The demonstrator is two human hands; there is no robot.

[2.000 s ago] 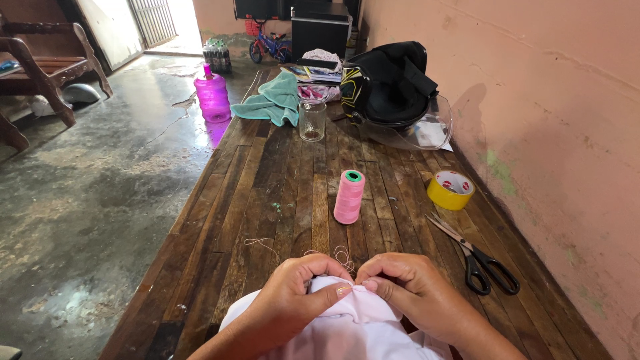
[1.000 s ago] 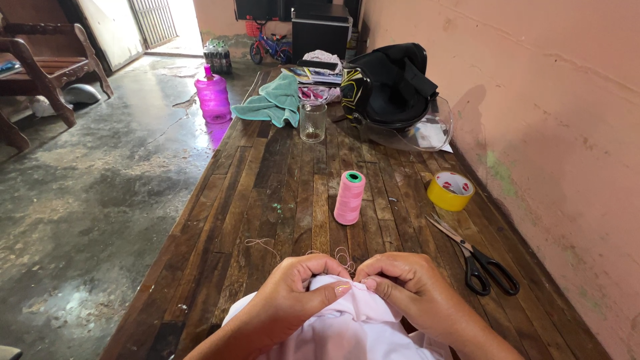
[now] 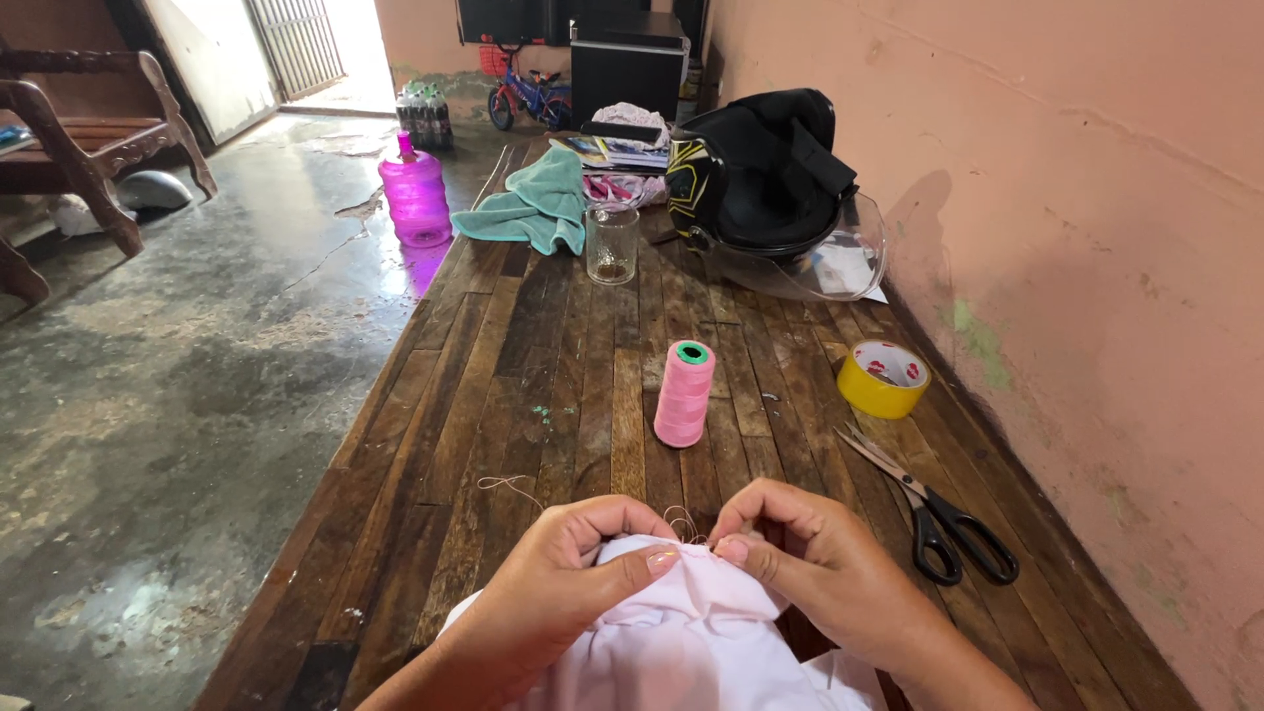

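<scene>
My left hand (image 3: 592,563) pinches the upper edge of a white cloth (image 3: 642,652) between thumb and fingers at the near end of the table. Close to it on the right, my right hand (image 3: 800,563) grips the same edge, where a pink line of stitching shows. Whether a needle is between its fingertips, I cannot tell. Loose thread (image 3: 509,484) curls on the wood beyond the cloth. A cone of pink thread (image 3: 683,395) stands upright past my hands. Black-handled scissors (image 3: 923,513) lie slightly parted to the right, near a roll of yellow tape (image 3: 882,382).
The wooden table (image 3: 434,434) runs along a pink wall (image 3: 1086,247). Toward its far end are a glass jar (image 3: 612,245), a teal towel (image 3: 533,202), books (image 3: 612,153) and a black helmet (image 3: 765,178) with a clear visor. A purple water jug (image 3: 415,193) stands on the floor at the left.
The fingertips of both hands have parted a little along the cloth's edge, and more of the pink stitching shows between them. The things on the table have stayed where they were.
</scene>
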